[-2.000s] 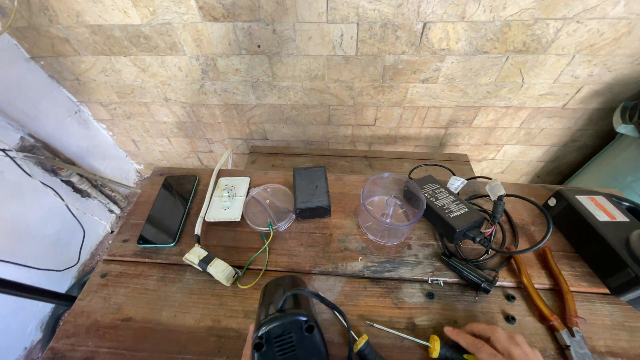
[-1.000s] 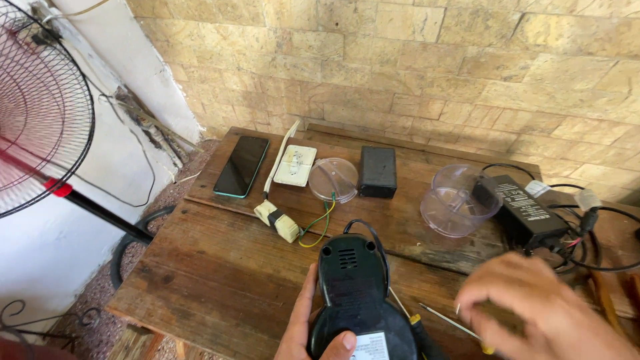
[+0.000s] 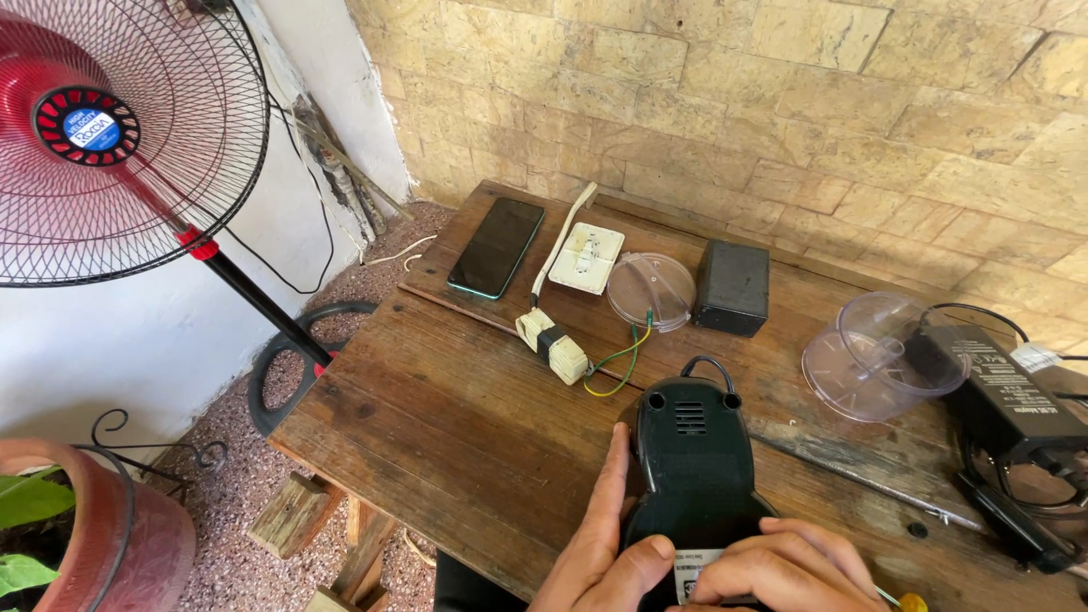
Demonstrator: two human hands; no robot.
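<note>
A black plastic appliance housing with a vent grille, small round feet and a white label lies at the lower middle of the head view. My left hand grips its left side, thumb over the label's edge. My right hand rests on its lower right part, fingers curled over the label; whether it grips the housing is unclear. A black cord loops from the far end. Beyond it is a cream plug adapter wrapped in black tape, with green and yellow wires. A yellow-handled tool shows partly beside my right hand.
On the wooden table are a phone, a white wall plate, a clear lid, a black box, a clear plastic container and an AC adapter. A pedestal fan and potted plant stand left.
My right hand has moved left from above the screwdriver onto the black housing. My left hand still holds the housing. The view has swung left, showing the fan and plant pot.
</note>
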